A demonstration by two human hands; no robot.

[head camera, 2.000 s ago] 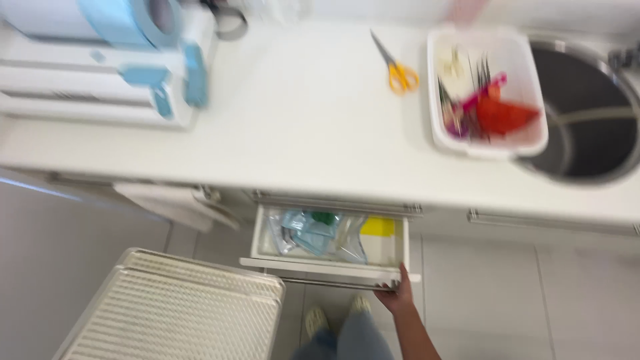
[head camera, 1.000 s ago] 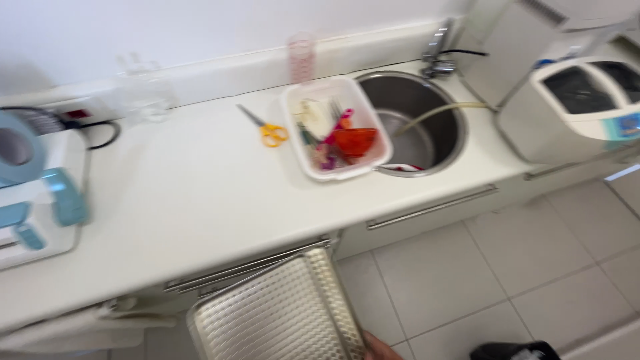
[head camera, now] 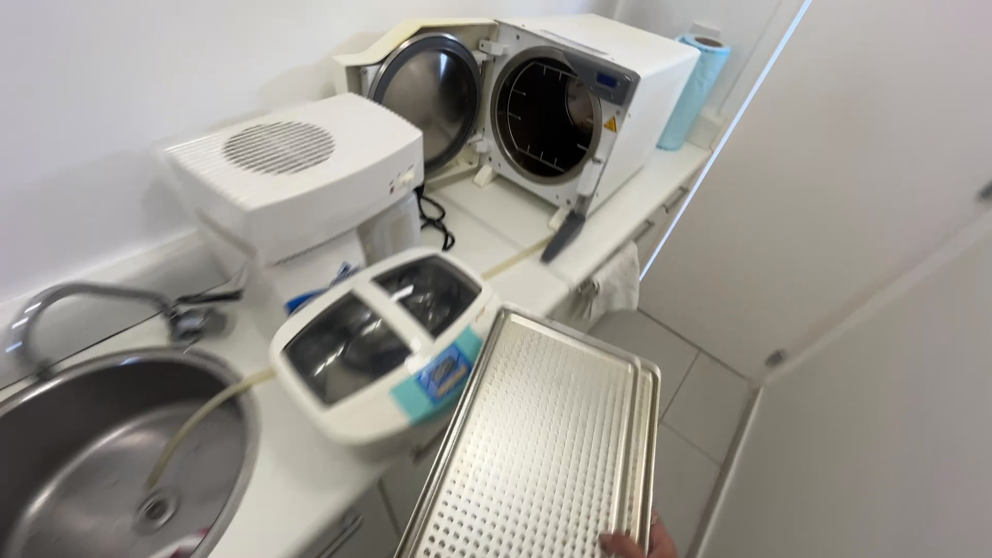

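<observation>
A stack of perforated metal trays (head camera: 535,434) slants up from the bottom of the head view, in front of the counter. My right hand (head camera: 639,541) grips their lower right edge, with the thumb on the top surface and the other fingers partly hidden. My left hand is out of view. Beyond the trays, a white ultrasonic cleaner (head camera: 341,422) with a windowed lid stands on the counter. Farther back is a white tabletop autoclave (head camera: 659,70); its round door (head camera: 434,97) is swung open to the left and the dark chamber (head camera: 546,116) shows.
A round steel sink (head camera: 77,473) with a faucet (head camera: 190,322) lies at left, a pale hose (head camera: 201,411) running into it. A white vented appliance (head camera: 310,170) stands behind the cleaner. At right are a blue roll (head camera: 694,93), a hanging cloth (head camera: 616,287) and a pale wall or door (head camera: 891,349).
My right hand was at the open drawer's front two seconds ago; now it holds the trays' edge. The view has swung far right, from the counter with scissors to the autoclave.
</observation>
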